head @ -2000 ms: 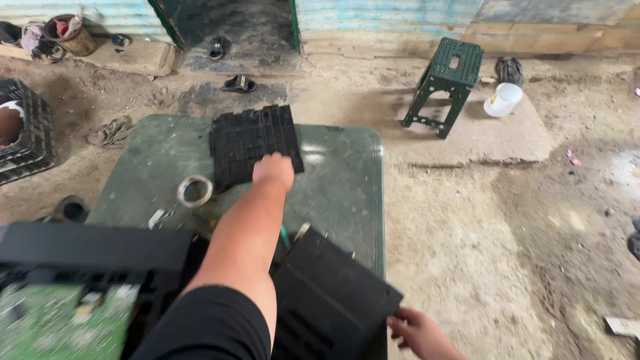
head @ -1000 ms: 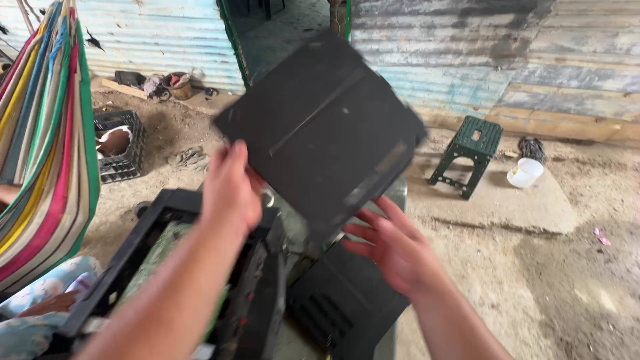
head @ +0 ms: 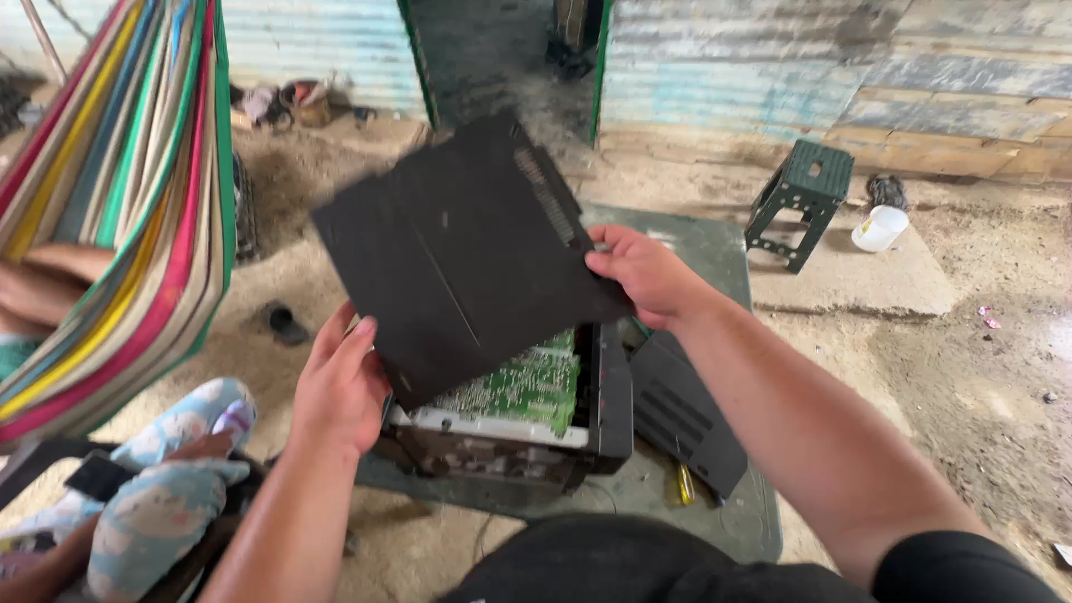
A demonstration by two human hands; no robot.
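Observation:
A flat black plastic cover panel [head: 461, 260] with a vent grille along one edge is held up between my hands, tilted. My left hand [head: 343, 385] grips its lower left edge, and my right hand [head: 645, 276] grips its right side near the vents. Below the panel, partly hidden by it, sits an opened black device housing [head: 615, 402] with a green circuit board [head: 536, 385] inside. A second black slotted panel [head: 687, 419] lies on the green table [head: 745, 519] to the right of the housing, with a yellow-handled tool [head: 686, 484] at its lower edge.
A dark green plastic stool [head: 804, 201] and a white bucket [head: 879, 228] stand beyond the table at the right. At the left hang a striped hammock [head: 126, 209] with a person's limb in it and, below, a seated person's patterned clothing [head: 159, 511]. A doorway [head: 502, 67] is at the back.
Two seconds ago one hand was on a black panel lying at the table's far end; now both hands hold a panel in the air. The view has swung left, over the opened housing.

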